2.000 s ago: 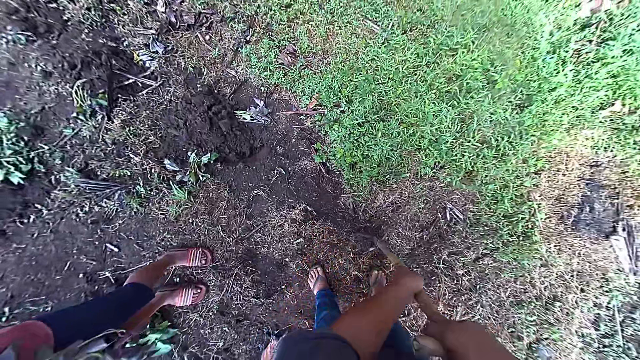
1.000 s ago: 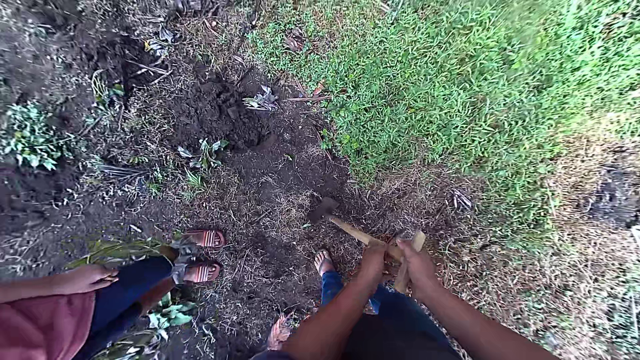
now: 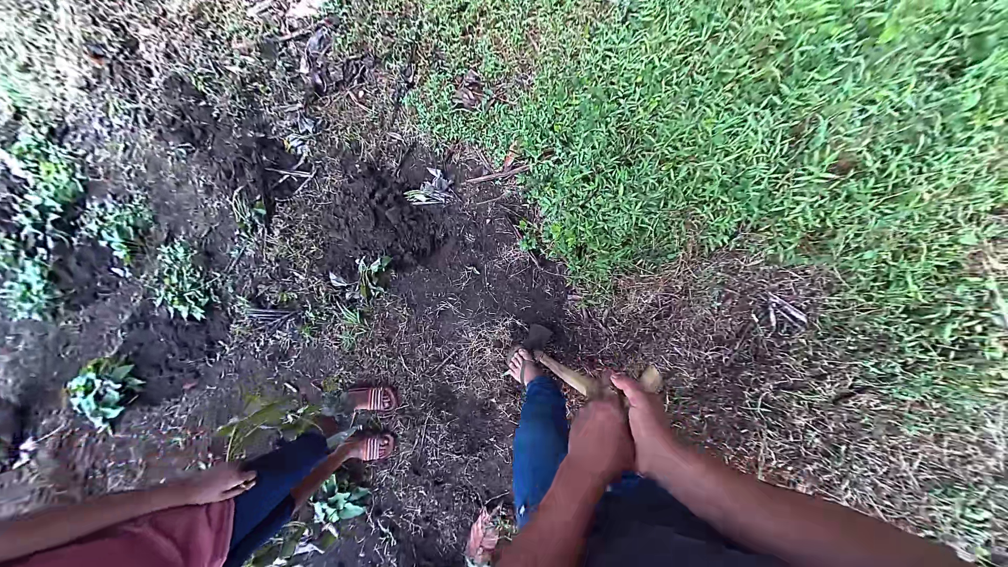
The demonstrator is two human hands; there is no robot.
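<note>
My left hand (image 3: 602,433) and my right hand (image 3: 647,413) are close together, both closed around the wooden handle (image 3: 568,373) of a hoe. The handle slopes up and left from my fists to a dark metal blade (image 3: 539,337), which is beside my foot (image 3: 523,366) in a sandal. How far the blade is above the soil cannot be told. The handle's pale butt end (image 3: 651,379) sticks out just right of my right hand. Dark bare soil (image 3: 488,287) lies beyond the blade.
At the lower left another person, in striped sandals (image 3: 374,447), stands with a hand (image 3: 220,483) over one leg. Dug-up soil (image 3: 386,213) lies ahead, green grass (image 3: 732,134) at the upper right. Small leafy plants (image 3: 102,390) grow at the left, and dry grass (image 3: 724,339) covers ground at the right.
My hands have come together on the handle; a second ago they were slightly apart. The hoe blade, then at the dark soil, now shows beside my foot.
</note>
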